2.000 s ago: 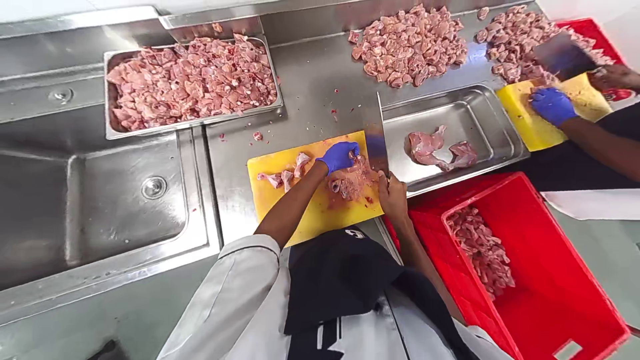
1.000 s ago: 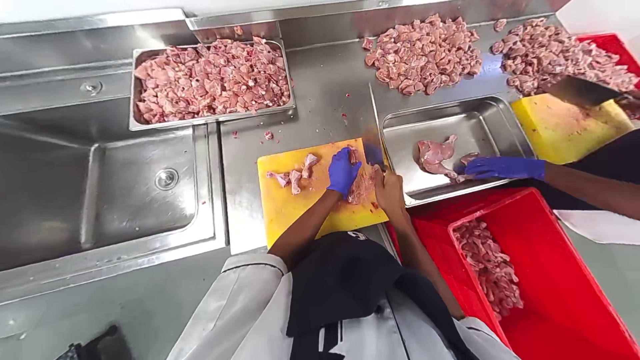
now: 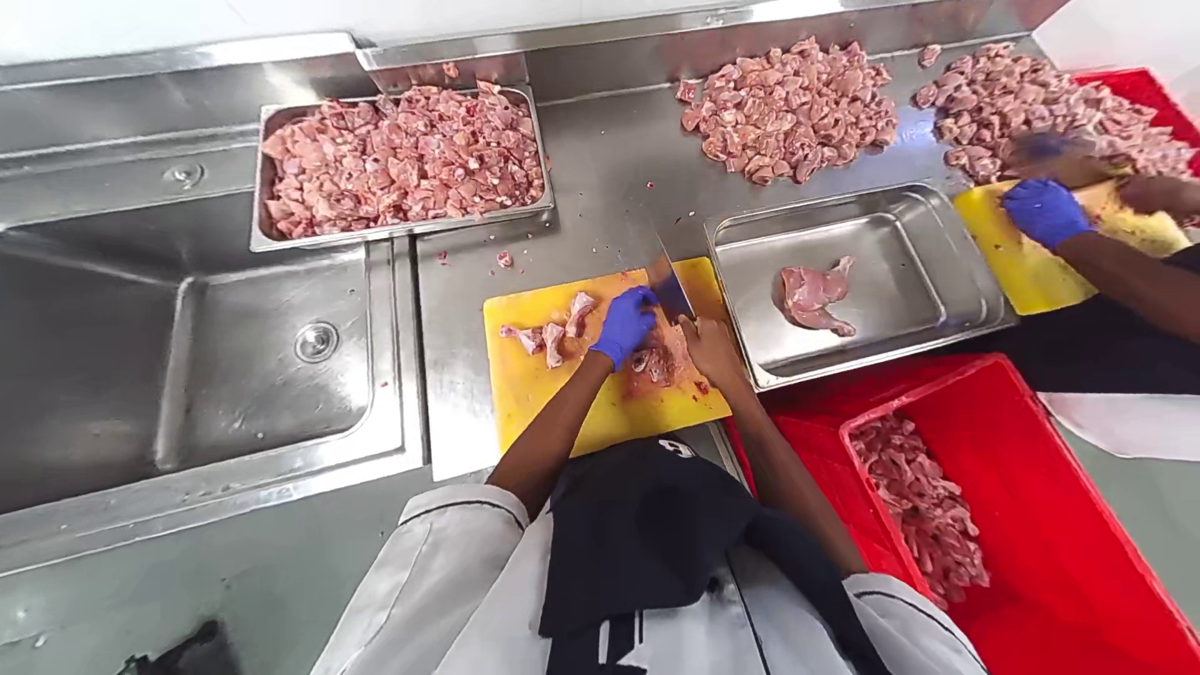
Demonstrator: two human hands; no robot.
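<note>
My left hand [image 3: 626,323], in a blue glove, rests on raw chicken at the middle of a yellow cutting board [image 3: 525,394]; its fingertips are partly hidden. My bare right hand [image 3: 710,349] is closed on the handle of a wide-bladed knife [image 3: 671,289], its blade just right of the glove and pointing away from me. Cut raw meat [image 3: 656,361] lies on the board between my hands. Several bony chicken pieces [image 3: 553,337] are grouped left of my glove. In a steel tray [image 3: 741,272] to the right lies one chicken leg [image 3: 814,295].
A steel pan [image 3: 403,230] heaped with cut chicken stands behind left, beside a sink [image 3: 272,375]. Meat piles [image 3: 792,112] lie at the back. A co-worker's gloved hand [image 3: 1045,214] is at another yellow board [image 3: 1022,272]. A red crate [image 3: 1059,506] holding chicken pieces stands below right.
The co-worker's gloved hand has moved from the steel tray to the board at right. The tray shows one chicken leg, where two pieces lay two seconds ago. My hands stay over my board.
</note>
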